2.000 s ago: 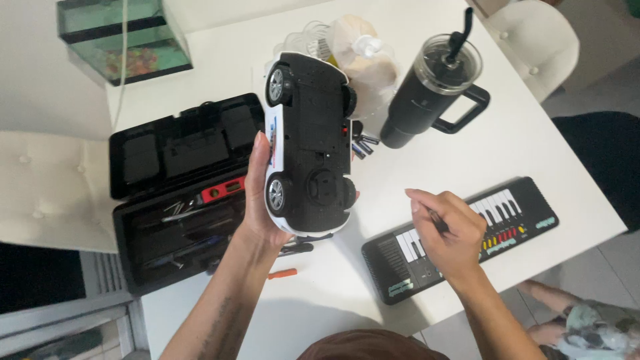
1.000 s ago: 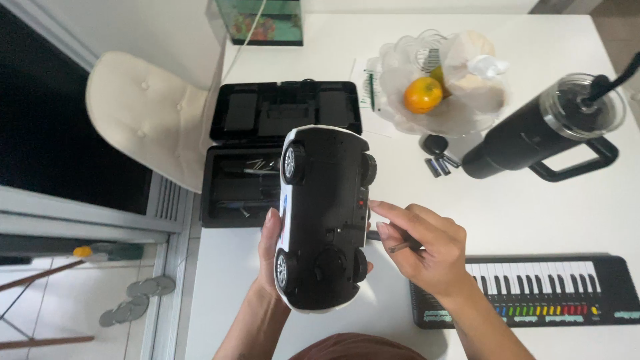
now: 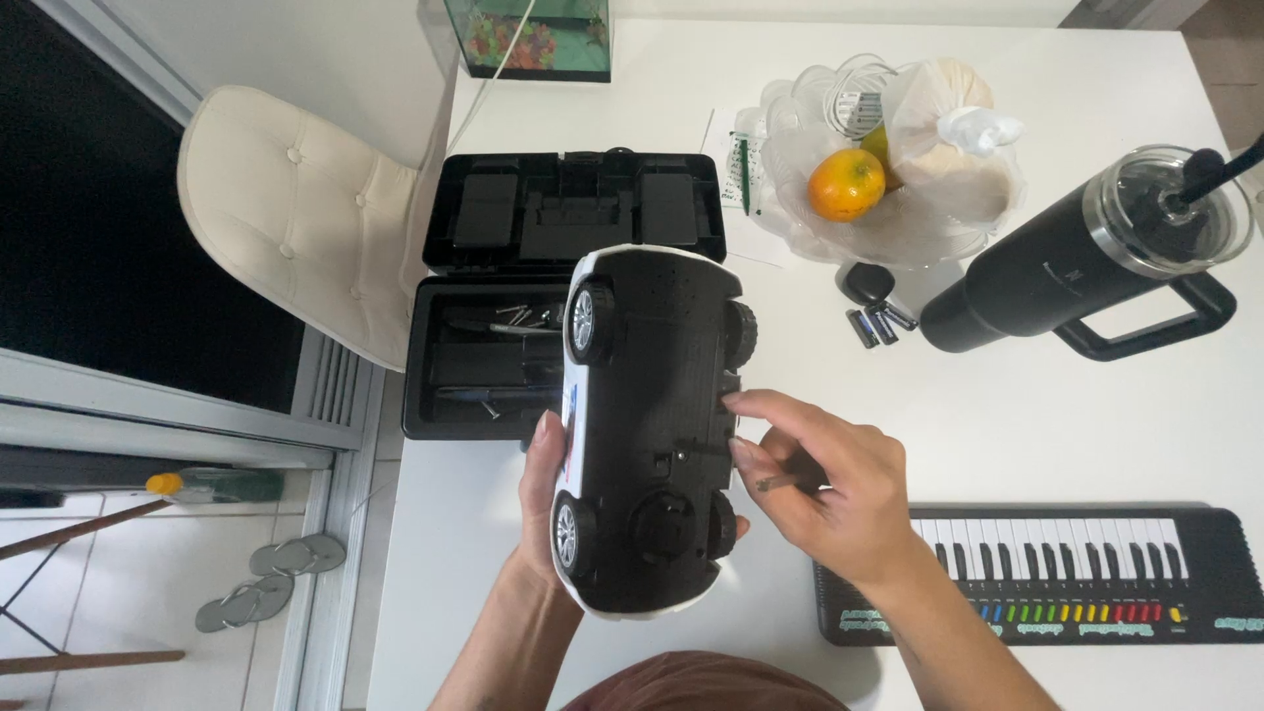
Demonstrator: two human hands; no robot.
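Observation:
A white toy car (image 3: 647, 425) is held upside down above the table, its black underside and four wheels facing me. My left hand (image 3: 543, 484) grips it along its left side, with fingertips showing past the right edge. My right hand (image 3: 834, 474) is at the car's right side, the index fingertip on or very near the edge of the underside. A thin dark rod-like thing (image 3: 777, 483) is held in the curled fingers of that hand; its kind cannot be told. Behind the car lies an open black plastic toolbox (image 3: 484, 420) with screws and tools inside.
Small batteries (image 3: 862, 329) lie beside a round black case (image 3: 868, 283). Right of them is a black handled tumbler (image 3: 1047, 257). A glass fruit bowl (image 3: 923, 237) holds an orange fruit (image 3: 846, 185). A toy keyboard (image 3: 1047, 592) lies at the right, a fish tank (image 3: 538, 74) behind.
My right hand has come from above the keyboard to the car's right edge. The car stays in my left hand. The view has turned and shifted considerably.

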